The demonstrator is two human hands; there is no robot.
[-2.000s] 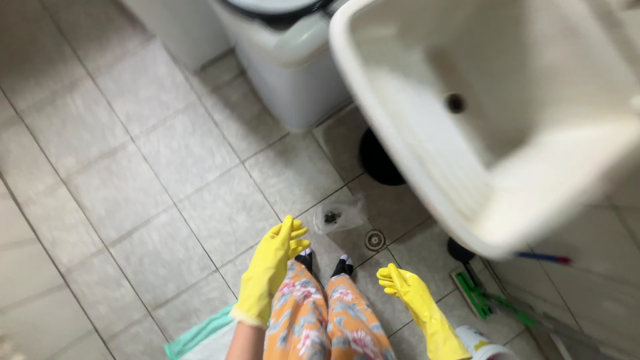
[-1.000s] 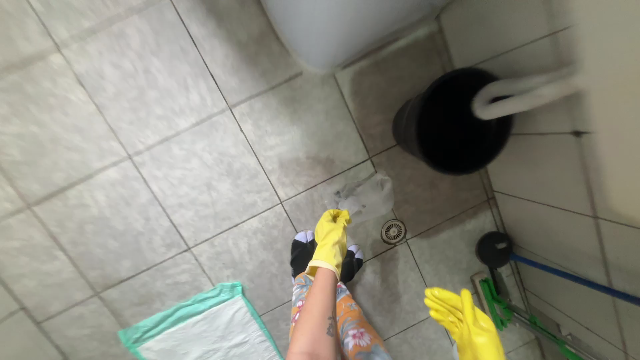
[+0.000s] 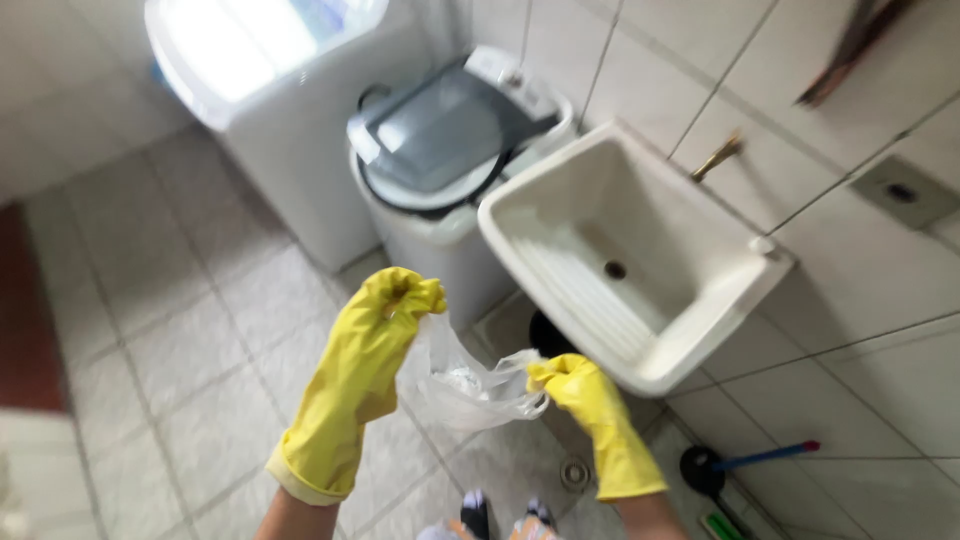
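Note:
A thin whitish plastic bag (image 3: 469, 397) hangs between my two hands, its mouth spread and something crumpled and pale inside. My left hand (image 3: 360, 375), in a long yellow rubber glove, pinches one side of the bag at the upper left. On the other side, my right hand (image 3: 592, 416), gloved alike, grips the bag's handle near the front of the laundry sink. Both hands are above the tiled floor, and my feet show below.
A white laundry sink (image 3: 600, 315) juts from the tiled wall at right, beside a small washing machine (image 3: 442, 150) with a dark lid. A larger white washer (image 3: 262, 82) stands at upper left. A black plunger (image 3: 701, 469) and a floor drain (image 3: 575, 473) lie lower right.
The plastic bag, on the floor near my feet two seconds ago, is now held up between both hands. My right hand has taken hold of it. The view has tilted up.

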